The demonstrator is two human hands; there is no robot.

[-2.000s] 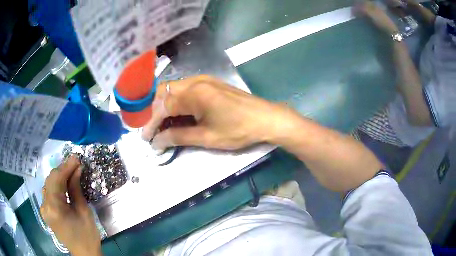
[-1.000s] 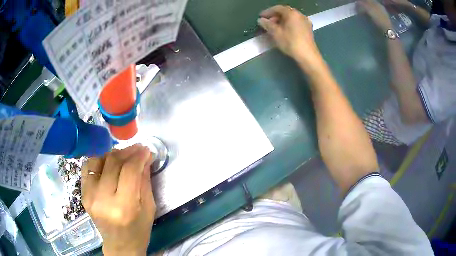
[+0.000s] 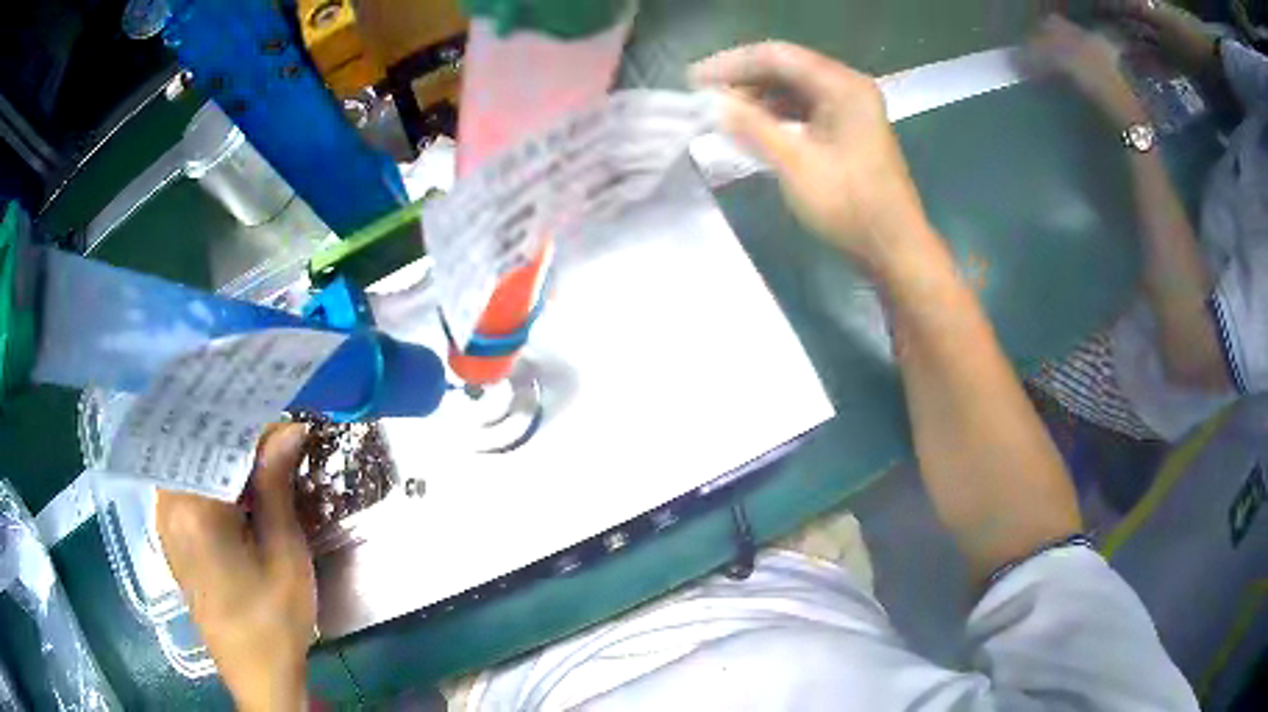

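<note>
A round fixture (image 3: 509, 415) sits on the silver plate (image 3: 668, 376), below a red-orange nozzle (image 3: 504, 323) and a blue nozzle (image 3: 410, 380). A heap of tiny metal parts (image 3: 344, 470) lies in the clear parts box (image 3: 128, 559) at left. My left hand (image 3: 239, 563) is at the heap's left side, its fingertips partly behind a paper label. My right hand (image 3: 832, 156) is raised by the plate's far right corner, fingers bent and blurred, away from the fixture. Whether either hand holds a part cannot be told.
White labels (image 3: 230, 403) hang from both bottles. One tiny part (image 3: 416, 488) lies on the plate. A blue and yellow bracket (image 3: 271, 118) stands behind the bottles. A clear bag (image 3: 42, 612) is at far left. A neighbour's arm (image 3: 1165, 251) is at right, beyond the green bench (image 3: 800, 285).
My left hand has moved from the fixture back left to the parts heap, uncovering the fixture. My right hand is nearer the plate. The view has shifted, showing more of the bottles.
</note>
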